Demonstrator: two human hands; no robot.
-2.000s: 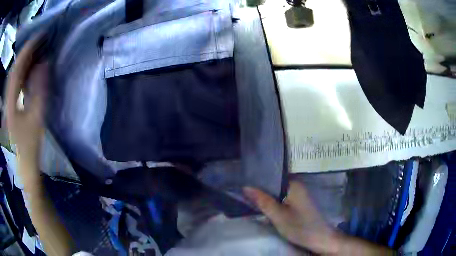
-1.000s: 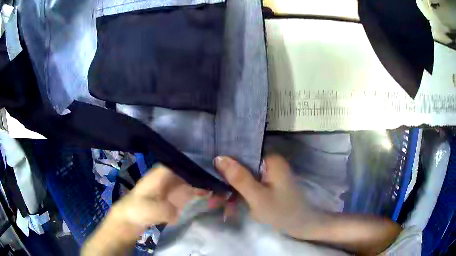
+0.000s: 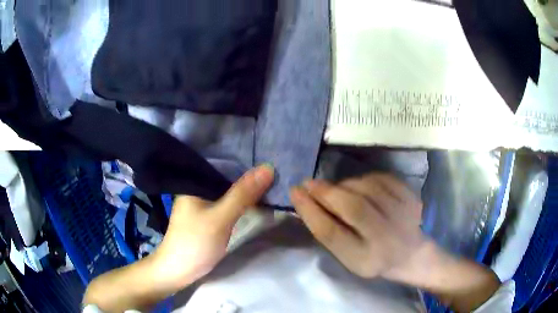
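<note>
A grey-blue fabric panel (image 3: 290, 92) hangs over the front edge of the white table. A dark navy pocket piece (image 3: 189, 55) lies on it, and a dark navy strip (image 3: 141, 147) runs slantwise below it. My left hand (image 3: 205, 229) grips the panel's lower edge, thumb on top, fingers hidden beneath. My right hand (image 3: 367, 226) is at the panel's lower right corner, its fingertips on the cloth edge and slightly blurred. The two hands are a little apart.
The white table edge (image 3: 391, 134) carries a printed measuring scale. A dark pointed piece (image 3: 505, 49) lies on the table at the right. Blue plastic baskets (image 3: 89, 214) stand below the table, with cloth scraps at the left. Pale cloth covers the lap.
My left hand has come from the far left to the panel's lower edge. My right hand has turned and its fingers now lie on the corner. The panel sits lower in view than at first.
</note>
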